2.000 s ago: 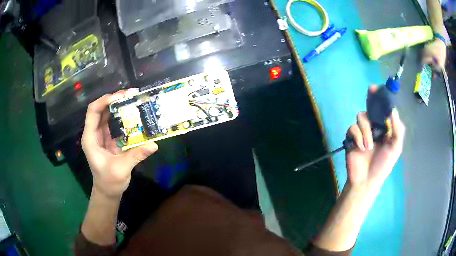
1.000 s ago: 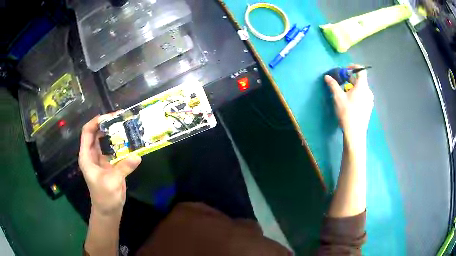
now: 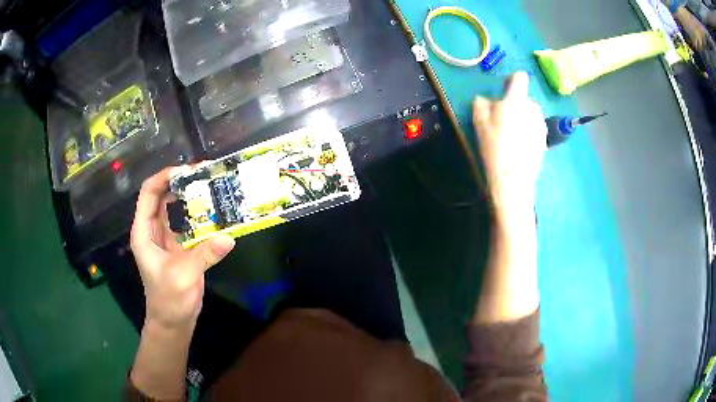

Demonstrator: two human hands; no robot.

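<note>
My left hand (image 3: 177,243) holds a palm-length circuit board (image 3: 263,188) by its left end, component side up, in front of the test fixture. The board has a pale frame edge, yellow parts, a dark block and thin wires. My right hand (image 3: 510,141) is over the teal mat beside a blue marker part (image 3: 493,57); its finger area is blurred, and most of the pen is not visible. The dark screwdriver (image 3: 559,130) is at the right side of this hand, shaft pointing right. Whether the hand touches or grips it is unclear.
The black test fixture (image 3: 392,98) has a lit red switch (image 3: 413,129). Another board (image 3: 118,126) sits under clear plastic in its left station. A tape roll (image 3: 457,36) and a lime-green sleeve (image 3: 600,61) lie right. Part of another person (image 3: 691,27) shows top right.
My right hand has moved left from the screwdriver side toward the marker, and now covers where the pen body lay. My left hand still holds the board. The camera view has shifted.
</note>
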